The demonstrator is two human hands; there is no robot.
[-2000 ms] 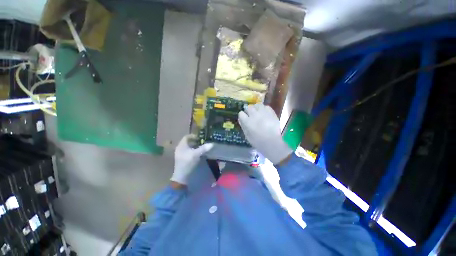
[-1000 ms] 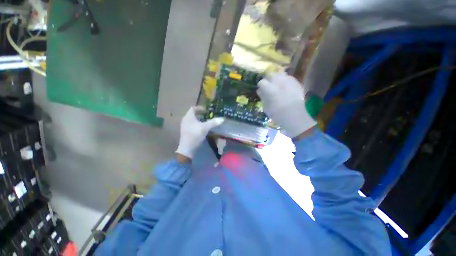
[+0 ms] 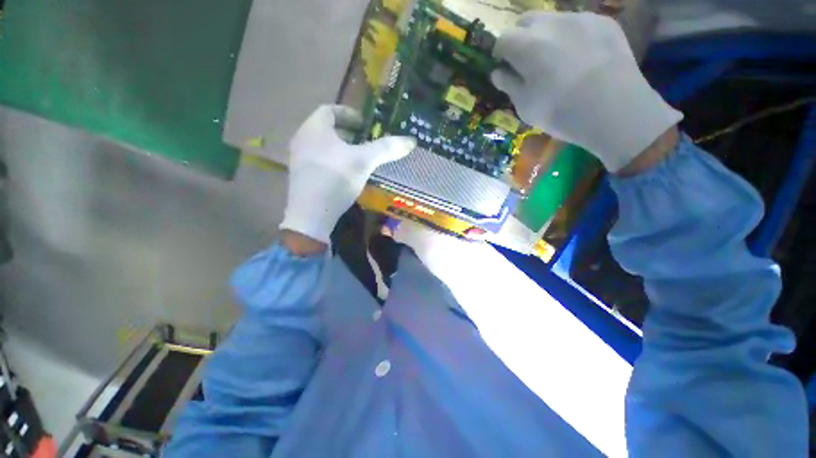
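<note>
A green circuit board point(image 3: 447, 94) crowded with components is held over the near part of the solder pot. Yellow tape point(image 3: 380, 49) sticks out along its left edge, with small yellow patches on its face. My left hand point(image 3: 331, 170), in a white glove, grips the board's near left corner, thumb on top. My right hand point(image 3: 573, 76), also gloved, holds the board's right side; its fingertips are partly hidden. The solder pot's ribbed grey near rim point(image 3: 447, 185) and yellow front show below the board. Little of the bath is visible past the board.
A green mat point(image 3: 116, 80) lies at upper left on the grey bench point(image 3: 116, 192). A small plain green rectangle point(image 3: 556, 186) is right of the pot. Blue rack bars point(image 3: 716, 67) stand at right. A metal-framed cart or stand point(image 3: 152, 385) is at lower left.
The view has moved closer and lower, so the board and hands look larger and higher in the picture. The mat's dark forked tool has left view. Both hands still hold the board.
</note>
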